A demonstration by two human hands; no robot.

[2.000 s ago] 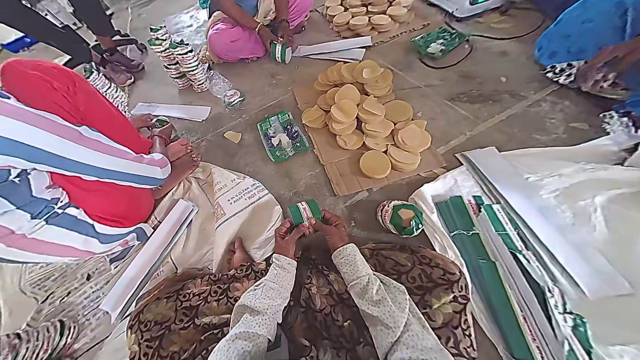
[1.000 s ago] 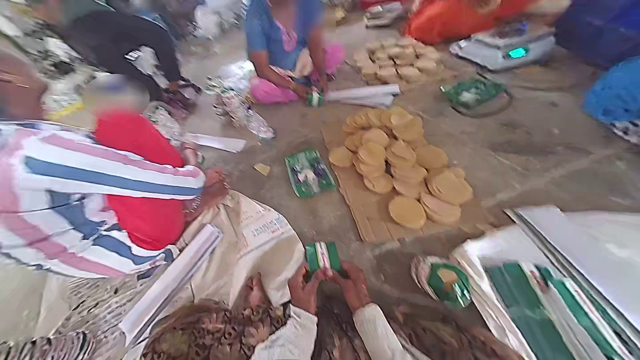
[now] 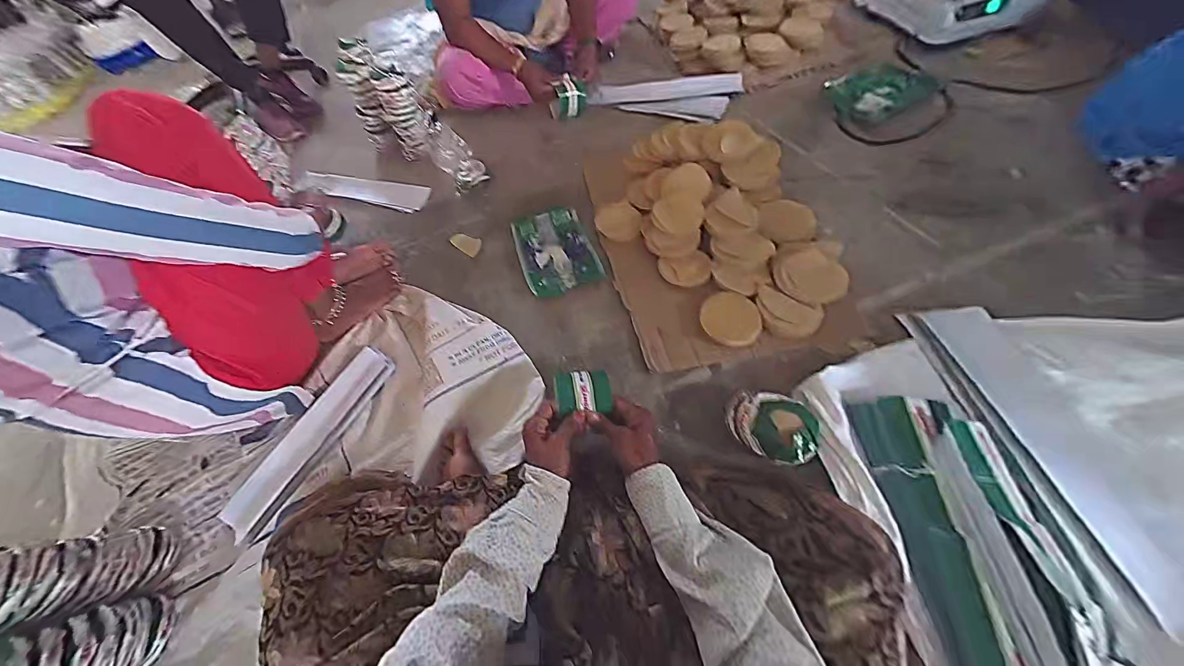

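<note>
Between both hands, above my lap, is a small green roll with a white printed band. My left hand grips its lower left side, and my right hand holds its lower right side; the thumbs nearly meet below it. A round packet in green and white wrapping lies on the floor to the right of my right hand. Farther right, long green and white printed strips lie on a white sheet. Beyond my hands, stacks of flat, round yellowish discs rest on a cardboard sheet.
A green tray with small items stands left of the cardboard. A seated person in striped cloth is at left; another person's hands hold a green roll at the top. Folded white strips lie left. A digital scale stands top right.
</note>
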